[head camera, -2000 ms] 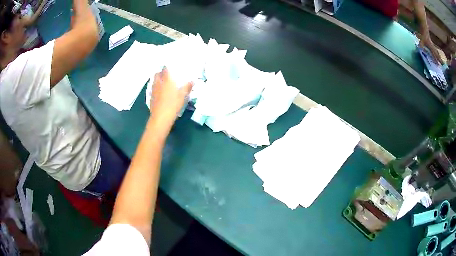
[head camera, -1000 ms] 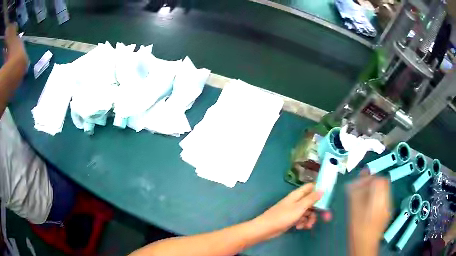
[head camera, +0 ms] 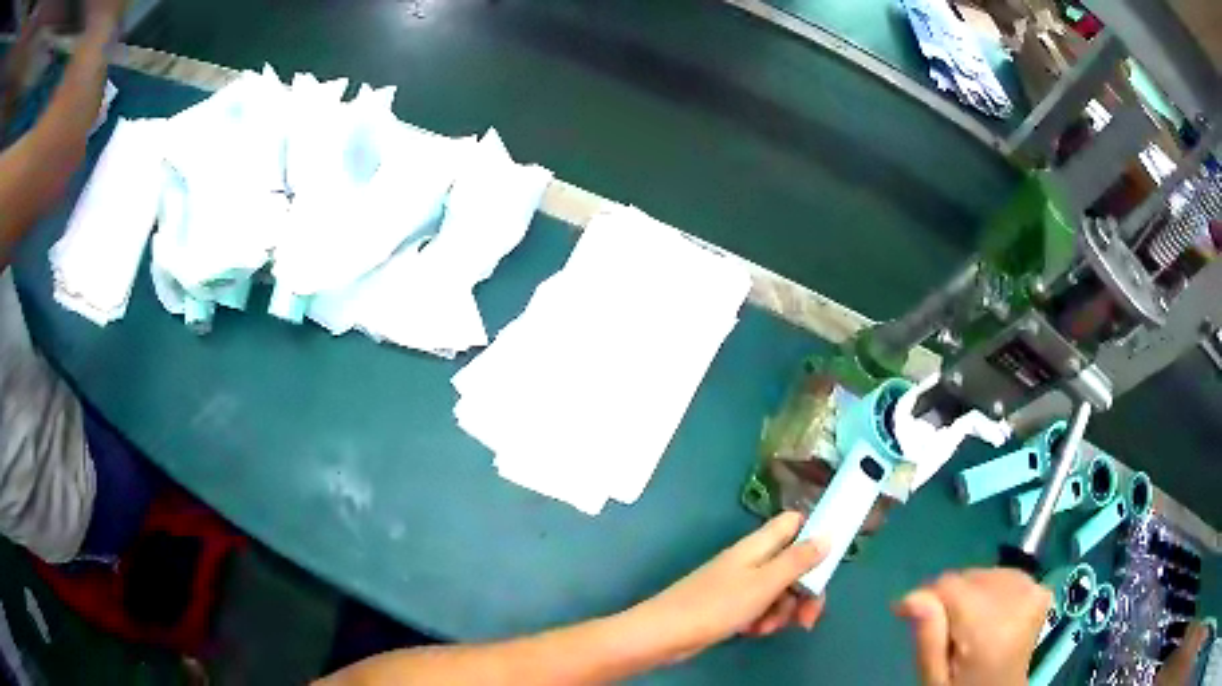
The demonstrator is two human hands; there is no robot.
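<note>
My left hand (head camera: 757, 583) grips the lower handle of a turquoise fan body (head camera: 842, 516). Its round head is at the press base (head camera: 804, 436), under the press column (head camera: 1025, 355). My right hand (head camera: 985, 623) is closed around the dark-ended press lever (head camera: 1059, 483), which slants down towards me. A crumpled white cloth or paper pad (head camera: 945, 436) lies against the head. White wrapping sheets (head camera: 610, 362) lie fanned at bench centre. Crumpled wrapped units (head camera: 349, 221) lie left of them, with turquoise ends showing.
Several unwrapped turquoise units (head camera: 1005, 472) lie right of the press. A clear bag or tray of small parts (head camera: 1152, 590) is at the far right. A neighbour's arm (head camera: 60, 148) is at the left. The belt's pale edge (head camera: 804, 306) runs behind the sheets. A red stool (head camera: 148, 590) stands lower left.
My left hand has left the wrapped pile and now holds a fan body at the press. My right hand has come into view and closed on the lever. The view has turned right.
</note>
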